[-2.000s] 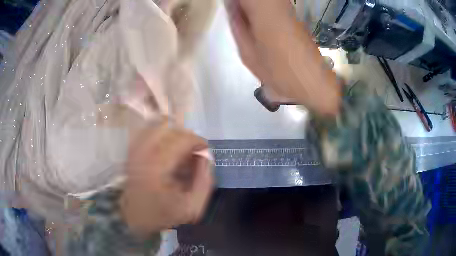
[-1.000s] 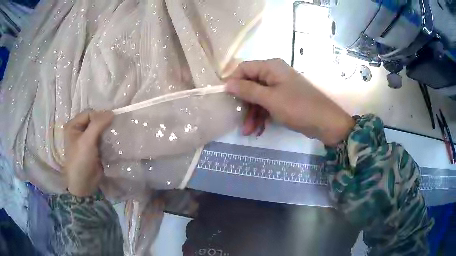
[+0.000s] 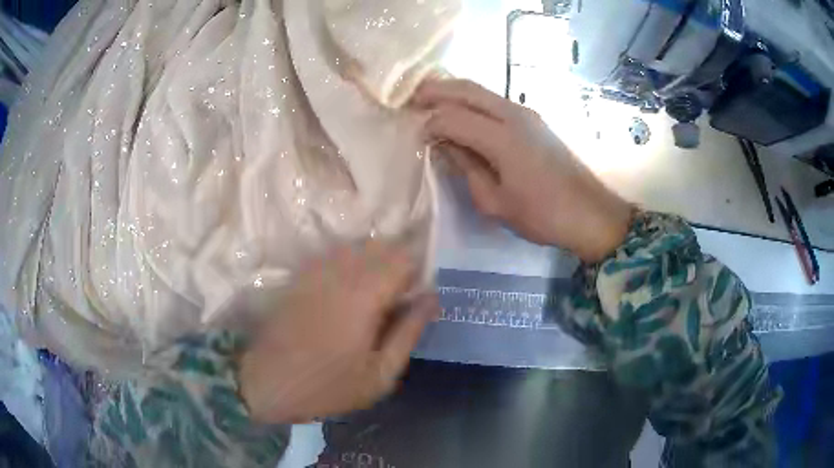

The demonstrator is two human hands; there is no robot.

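A beige glitter mesh garment piece (image 3: 210,155) lies in gathered folds over the left of the table. My right hand (image 3: 521,164) pinches its edge at the upper middle, left of the sewing machine's needle area. My left hand (image 3: 334,329) is blurred and lies at the fabric's lower right part, near the front edge of the table; whether its fingers grip the fabric cannot be told. A pale edge of the piece runs down between the two hands.
The sewing machine head (image 3: 658,55) stands at the upper right under a bright light. Dark tweezers (image 3: 757,178) and snips with red handles (image 3: 798,239) lie right of it. A printed ruler strip (image 3: 494,309) runs along the table's front edge.
The pale edge stretched between my hands has swung from nearly level to running downward. My left hand has moved right and down. My right hand still holds the edge, slightly higher.
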